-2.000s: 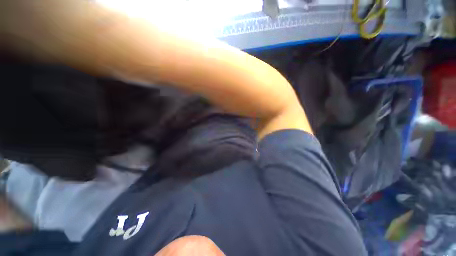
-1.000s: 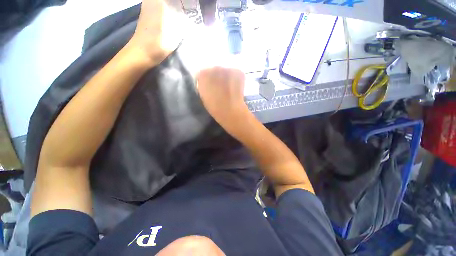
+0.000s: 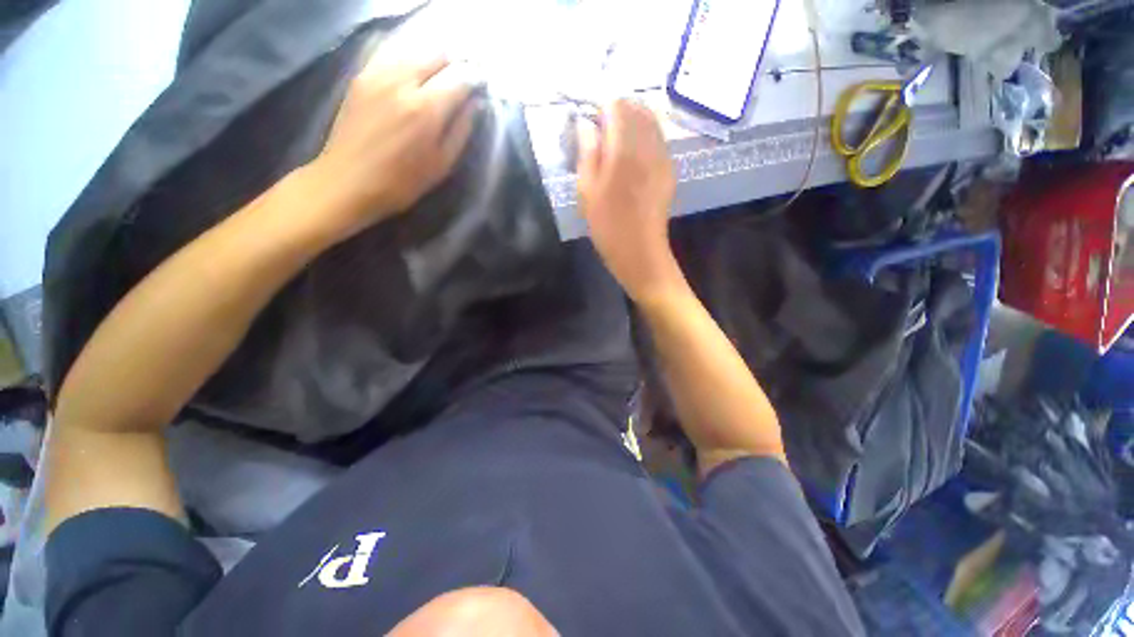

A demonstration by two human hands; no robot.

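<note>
A large dark garment piece (image 3: 361,299) drapes from the white table over its front edge and across my lap. My left hand (image 3: 404,118) lies on it near the top centre, its fingertips on the cloth's edge in strong glare. My right hand (image 3: 626,168) is just right of the cloth, over the ruled front edge of the table. Its thumb and fingers are closed together around something small and dark at the fingertips, possibly thread snips; I cannot tell clearly. The needle area is not visible in the glare.
A smartphone (image 3: 725,56) with a white screen lies right of my right hand. Yellow-handled scissors (image 3: 872,133) lie at the table's right. A blue-framed basket (image 3: 982,336) of dark cloth stands below the table edge, with a red basket (image 3: 1069,243) beyond. A printed ruler (image 3: 746,158) runs along the edge.
The view has shifted, so table items sit higher and further left. My right hand has come away from the bright needle area, and my left hand has moved down with the cloth.
</note>
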